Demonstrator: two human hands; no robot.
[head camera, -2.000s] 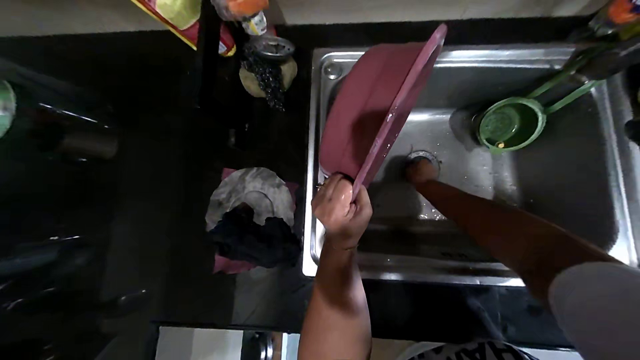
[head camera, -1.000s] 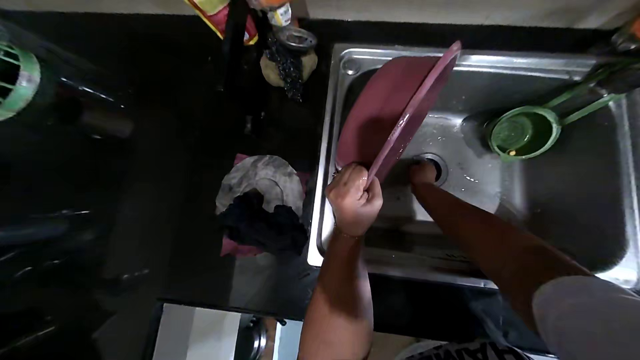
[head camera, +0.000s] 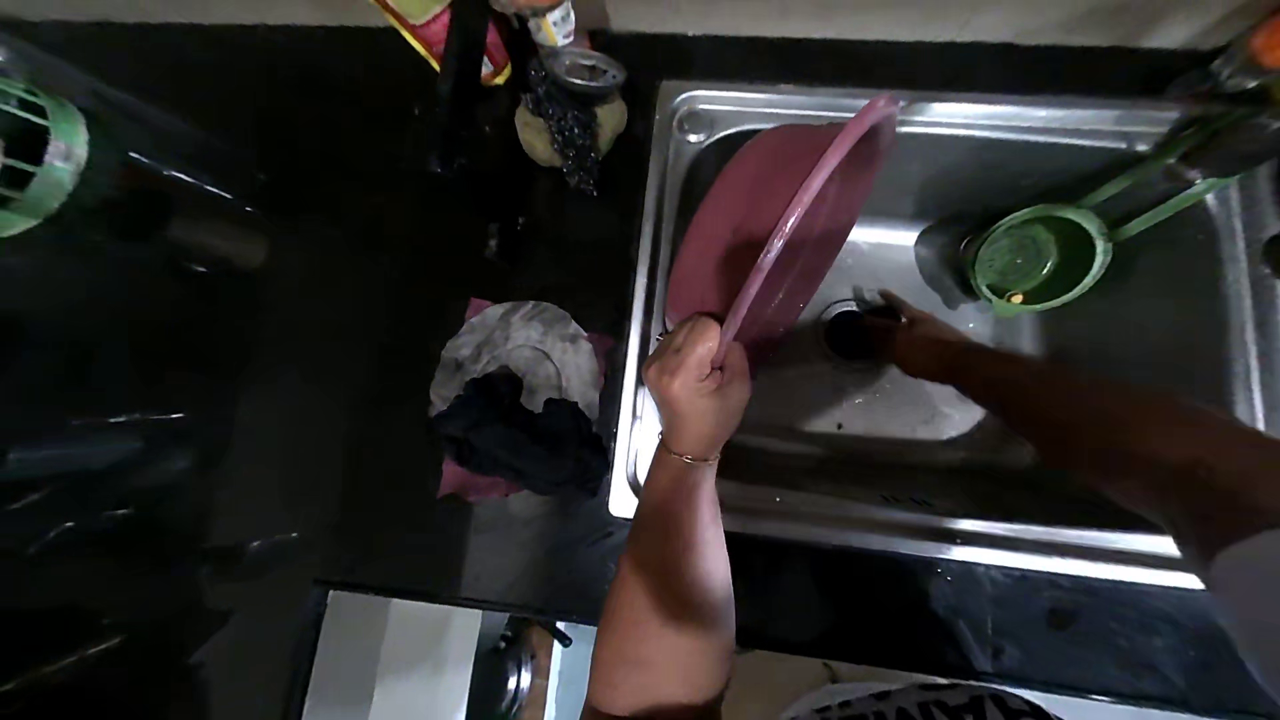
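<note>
My left hand (head camera: 700, 378) grips the rim of a pink plastic basin (head camera: 755, 210), which is tilted up on its side in the left part of the stainless steel sink (head camera: 900, 400). My right hand (head camera: 915, 335) is low in the sink, just right of the dark round drain (head camera: 850, 333); its fingers look apart, and part of it is in shadow. I see nothing held in it. A green plastic dipper (head camera: 1045, 258) stands in the sink's right part, its handle reaching over the right edge, with a small orange-yellow bit inside.
Left of the sink, a dark cloth (head camera: 520, 430) lies on a grey marbled round thing (head camera: 520, 350) on the black counter. Behind are a metal can (head camera: 585, 72) with a dark scrubber (head camera: 570, 130). A green plastic basket (head camera: 40, 155) is at far left.
My right hand, over the drain one second ago, has shifted right, and more of the drain shows. My left hand still holds the tilted basin.
</note>
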